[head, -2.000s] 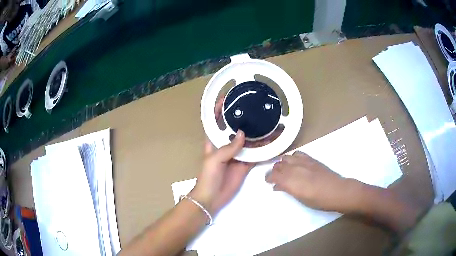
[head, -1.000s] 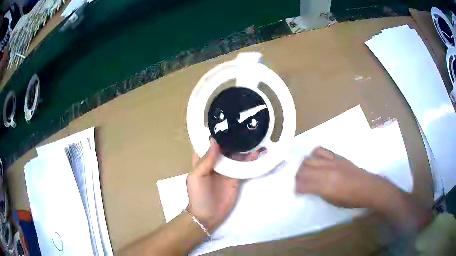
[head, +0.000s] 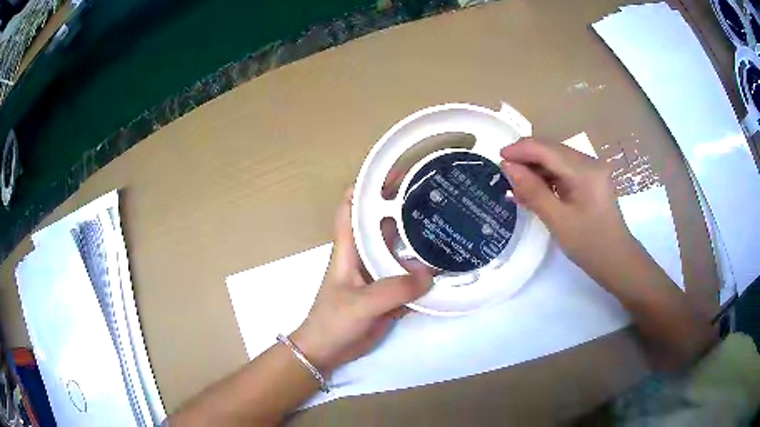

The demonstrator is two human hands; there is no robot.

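A round white plastic housing (head: 373,175) with curved slots is held over white sheets (head: 400,359). Its edge tab points to the upper right. The black centre disc (head: 457,213) shows pale printed text, two faint round marks and short white lines. My left hand (head: 362,304) grips the housing's lower left rim, thumb on top; its other fingers are partly hidden below. My right hand (head: 562,188) is at the disc's upper right edge with thumb and fingertips close together. A small pale spot shows by the fingertips; whether they hold something is unclear.
A left sheet stack (head: 71,308) lies beside a blue-and-orange object (head: 32,384). Long white sheets (head: 683,108) fan out at right, with more housings (head: 750,75) beyond. Small glinting pieces (head: 633,167) lie on the cardboard. The green conveyor (head: 167,75) carries a housing (head: 10,167).
The housing has moved right and turned, its tab now at upper right. Printed text now shows on the disc. My right hand has risen from the sheets to the disc's edge. The view has shifted.
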